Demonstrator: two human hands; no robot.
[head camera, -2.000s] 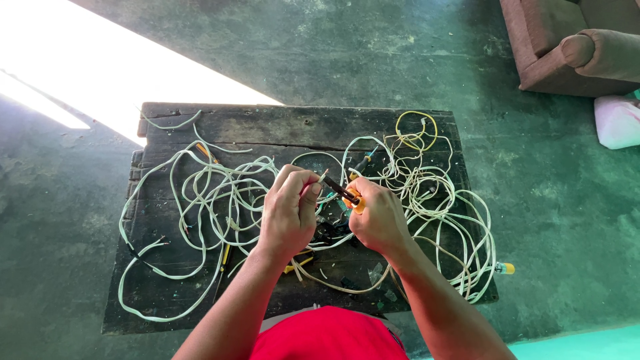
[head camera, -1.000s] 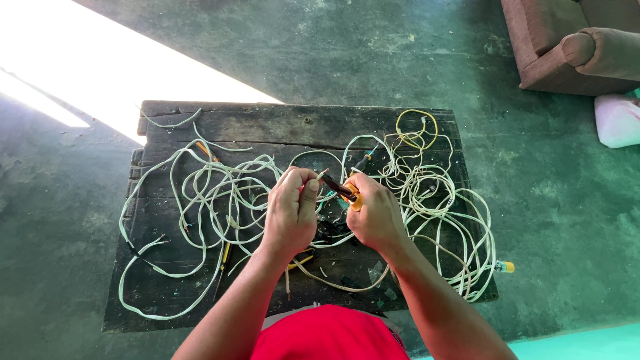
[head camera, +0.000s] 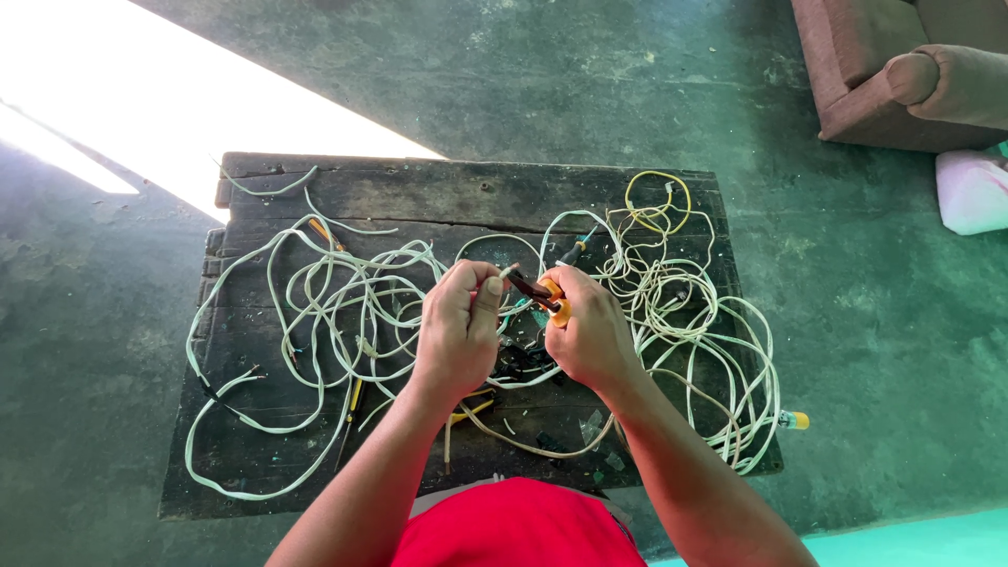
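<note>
My left hand (head camera: 465, 327) pinches the end of a white electrical cable (head camera: 508, 272) between thumb and finger, over the middle of the dark wooden table (head camera: 378, 185). In my right hand (head camera: 587, 331) is a pair of pliers (head camera: 535, 293) with orange handles; the dark jaws meet the cable end at my left fingertips. Whether the jaws are closed on the wire cannot be told. Loops of white cable (head camera: 319, 295) lie left of my hands, and a tangle of thinner cable (head camera: 661, 295) lies to the right.
A dark-handled screwdriver (head camera: 572, 252) lies beyond my right hand. A yellow-and-black tool (head camera: 356, 398) is left of my left forearm. A yellow cable loop (head camera: 687, 193) lies at the back right. One yellow-tipped piece (head camera: 795, 420) overhangs the right edge. A brown armchair (head camera: 874, 102) stands on the floor.
The pliers' jaws have shifted slightly at the cable end, and a bit of the cable end now shows above my left fingertips. Both hands have stayed in nearly the same place.
</note>
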